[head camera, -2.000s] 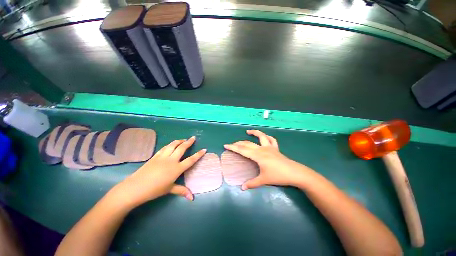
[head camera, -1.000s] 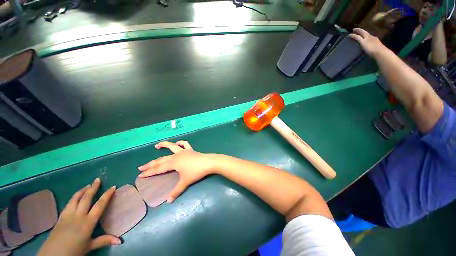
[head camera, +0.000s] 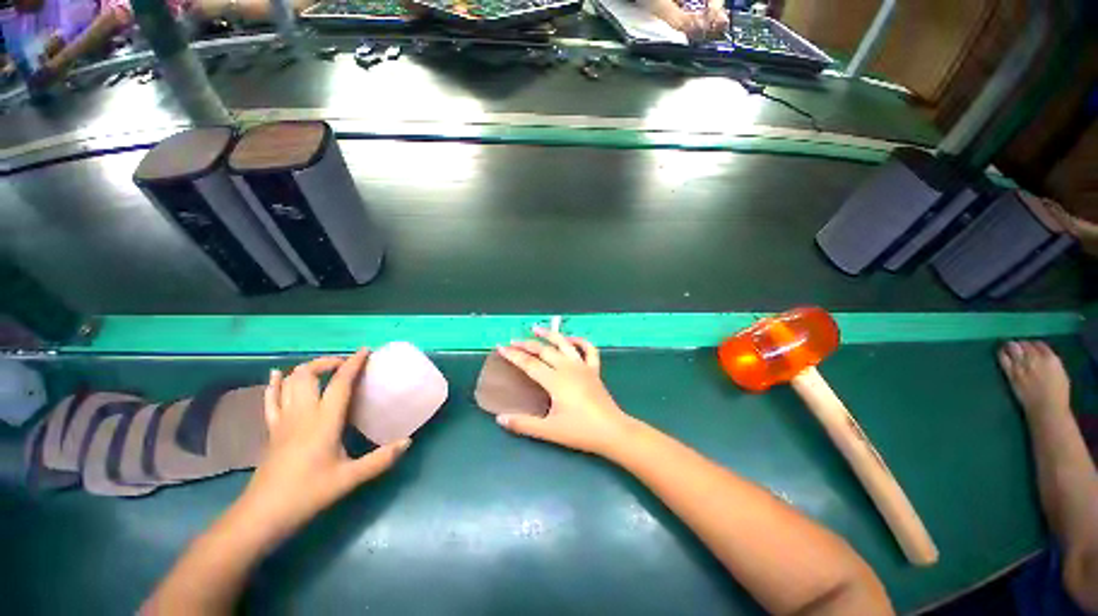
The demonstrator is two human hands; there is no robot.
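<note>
My left hand [head camera: 316, 431] holds one wood-grain end cap [head camera: 401, 394] by its left edge; the cap looks slightly tilted. My right hand [head camera: 562, 395] lies over the right part of a second end cap [head camera: 503, 385], fingers and thumb around it. The two caps are apart. A fanned row of spare end caps [head camera: 181, 443] lies on the green bench left of my left hand, partly hidden by it. The orange mallet [head camera: 780, 349] lies at the right, its pale handle pointing down and right.
Two speakers [head camera: 319, 217] with wood-grain tops stand on the belt behind the green rail [head camera: 650, 331]. More grey speakers [head camera: 885, 217] are at the right. A neighbour's hand [head camera: 1035, 373] rests on the bench at far right. Workers' hands and circuit boards [head camera: 494, 10] are across the line.
The view has swung right and back. The two caps, side by side and touching before, are now apart, and the left one is tilted in my left hand. The neighbour's arm has come down from the speakers.
</note>
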